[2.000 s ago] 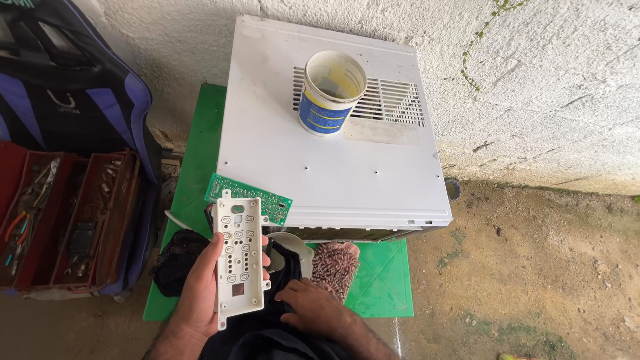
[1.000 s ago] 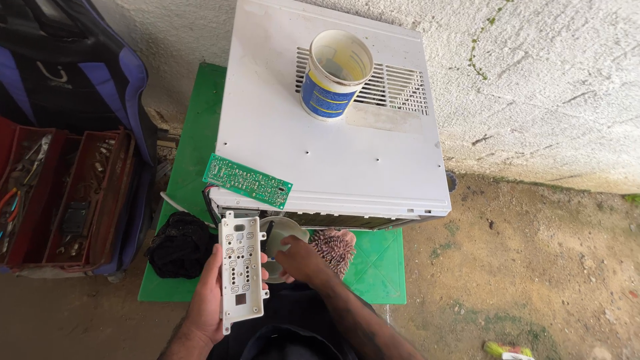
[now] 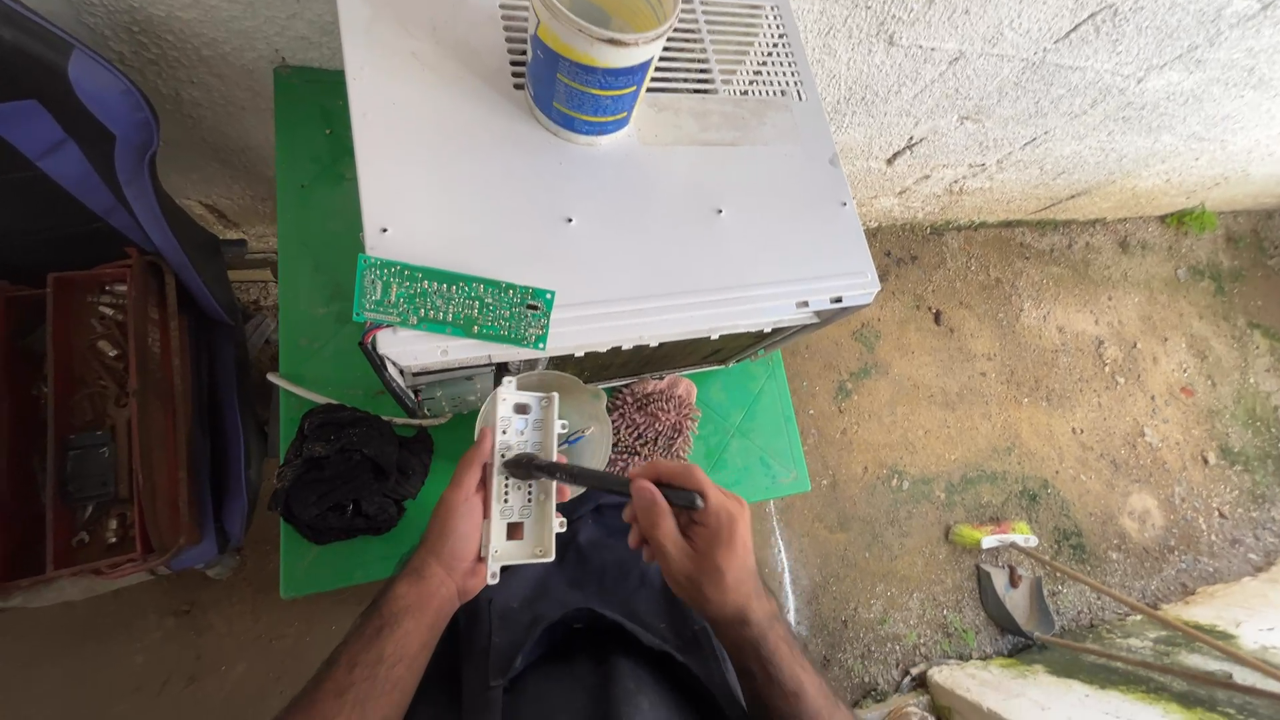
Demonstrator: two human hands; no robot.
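My left hand (image 3: 462, 520) grips a white plastic control panel housing (image 3: 527, 540) by its left edge, its inner side with small holes facing up. In my right hand (image 3: 695, 530) is a black-handled brush (image 3: 600, 480), its bristle end touching the middle of the housing. Behind the housing stands a translucent bowl (image 3: 590, 405) with a small blue-tipped item inside. A green circuit board (image 3: 453, 302) lies on the front left corner of a white metal appliance casing (image 3: 600, 240). A pinkish chenille cloth or mitt (image 3: 655, 422) sits right of the bowl.
A blue and white plastic tub (image 3: 590, 85) stands on the casing near its vents. Left on the green table (image 3: 315, 200) lies a black cloth (image 3: 350, 470). A red metal toolbox (image 3: 160, 420) is at far left beside a black and purple chair (image 3: 130, 150). A broom (image 3: 990, 535) and dustpan (image 3: 1015, 600) lie right.
My right hand, low by the lap and then at the bowl, has moved to the housing and now holds the brush on it. My left hand keeps holding the housing.
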